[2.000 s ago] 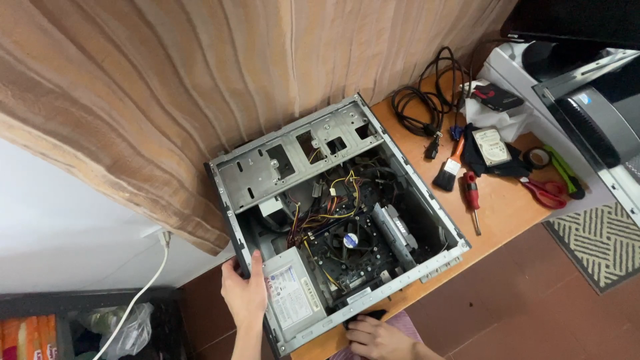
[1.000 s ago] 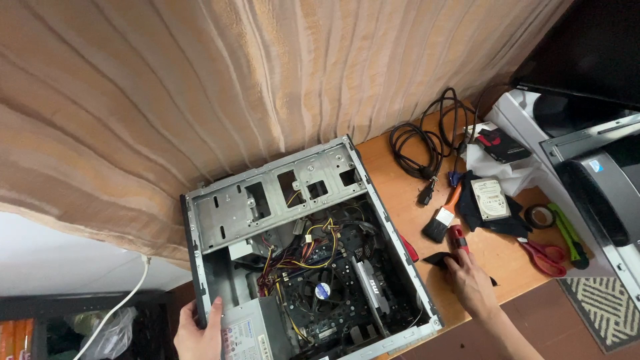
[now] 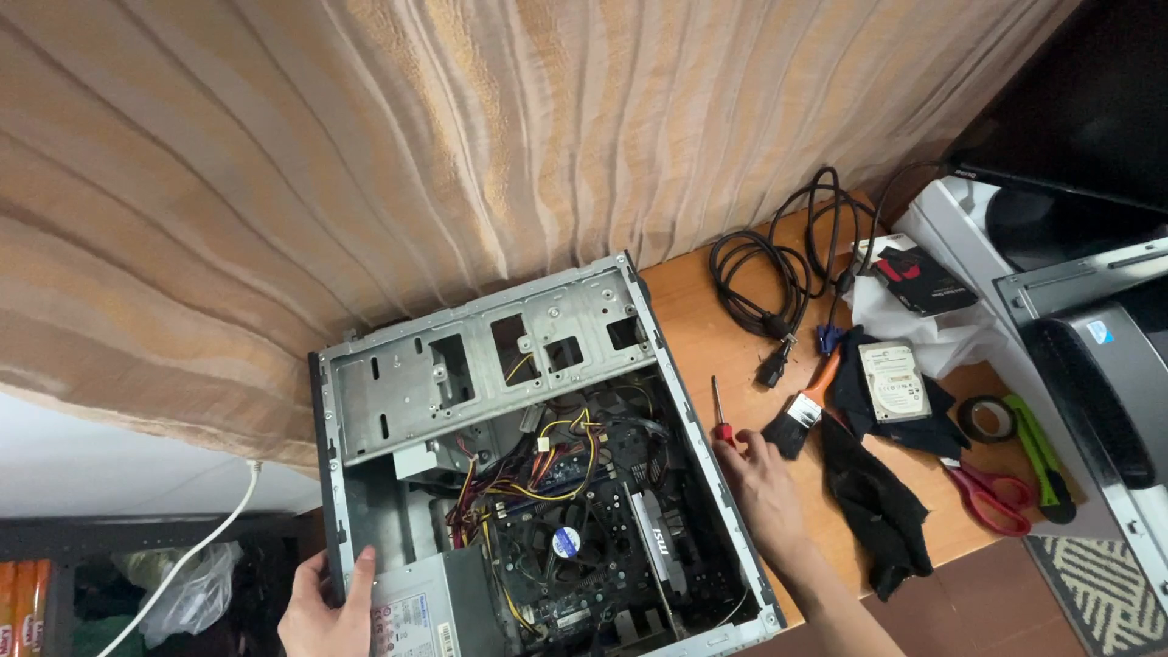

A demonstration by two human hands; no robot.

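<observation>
An open desktop computer case (image 3: 493, 315) lies on its side on the wooden table. My left hand (image 3: 328, 607) grips its near left edge beside the power supply (image 3: 415, 593). Inside are a CPU fan (image 3: 566, 543), an MSI graphics card (image 3: 659, 538) and bundled wires. My right hand (image 3: 762, 479) is just right of the case, its fingertips on the red handle of a screwdriver (image 3: 723, 424), whose shaft points toward the curtain. A flat brush (image 3: 803, 411) with an orange handle and a black cloth (image 3: 876, 502) lie to the right of that hand.
Behind the case hangs a curtain (image 3: 511, 137). On the table are coiled black cables (image 3: 753, 283), a hard drive (image 3: 894, 383) on dark cloth, black tape (image 3: 987, 420), red scissors (image 3: 995, 502) and a green utility knife (image 3: 1040, 456). A monitor (image 3: 1077, 109) stands at the upper right.
My right hand has moved from the case's near edge to the tools. The screwdriver has shifted left, close beside the case. The black cloth now lies spread below the brush. The view has swung.
</observation>
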